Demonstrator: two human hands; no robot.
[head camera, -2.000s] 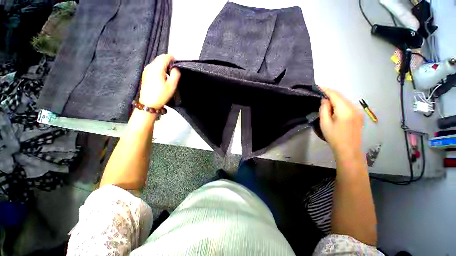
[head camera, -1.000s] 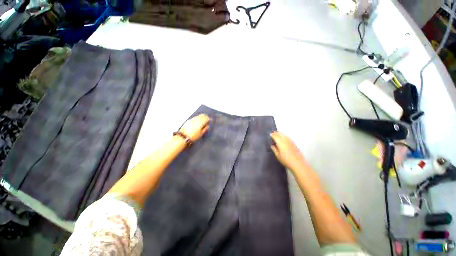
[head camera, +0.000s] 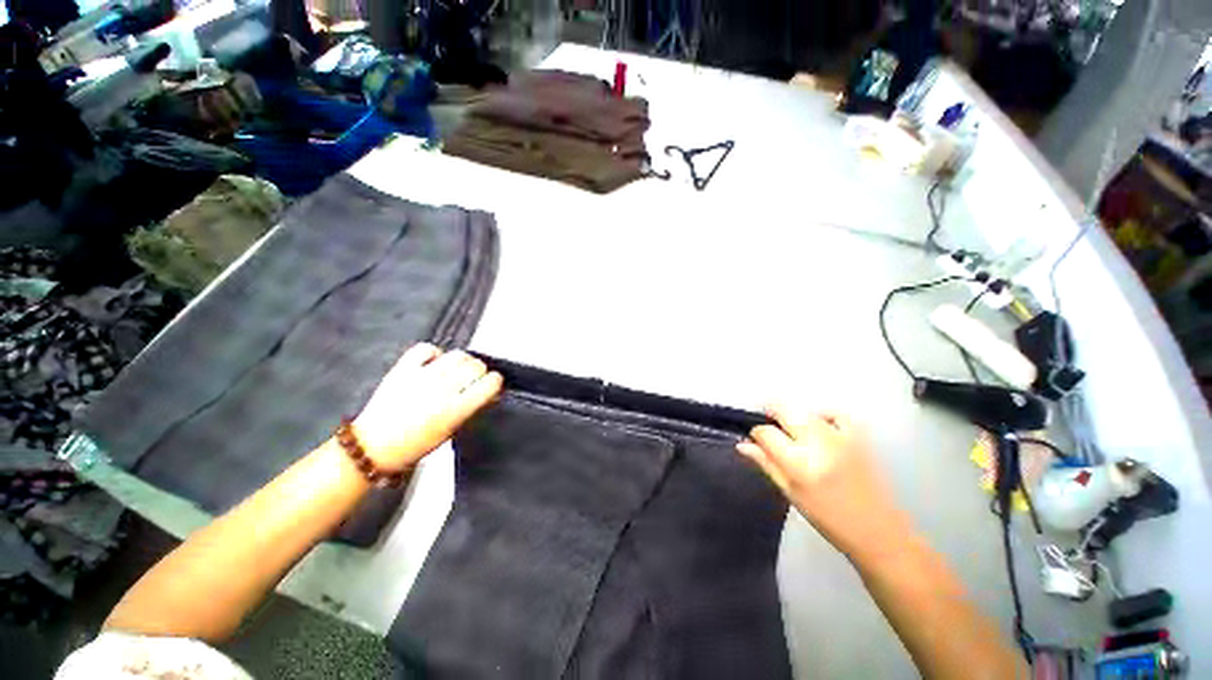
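A grey skirt lies on the white table in front of me, its lower part running off the bottom of the picture. Its waistband is stretched straight between my hands, with black lining showing along the top edge. My left hand grips the left end of the waistband; a beaded bracelet is on that wrist. My right hand pinches the right end. The fingertips behind the cloth are partly hidden.
A stack of grey skirts lies at the left. Brown garments and a black hanger are at the far end. A hair dryer, a spray gun, cables and thread spools line the right side. Fabric heaps are beyond the left edge.
The skirt was held open by its hem, then lay flat under my hands. Now both hands hold the waistband, and its black inner side shows. The view has lifted towards the far end.
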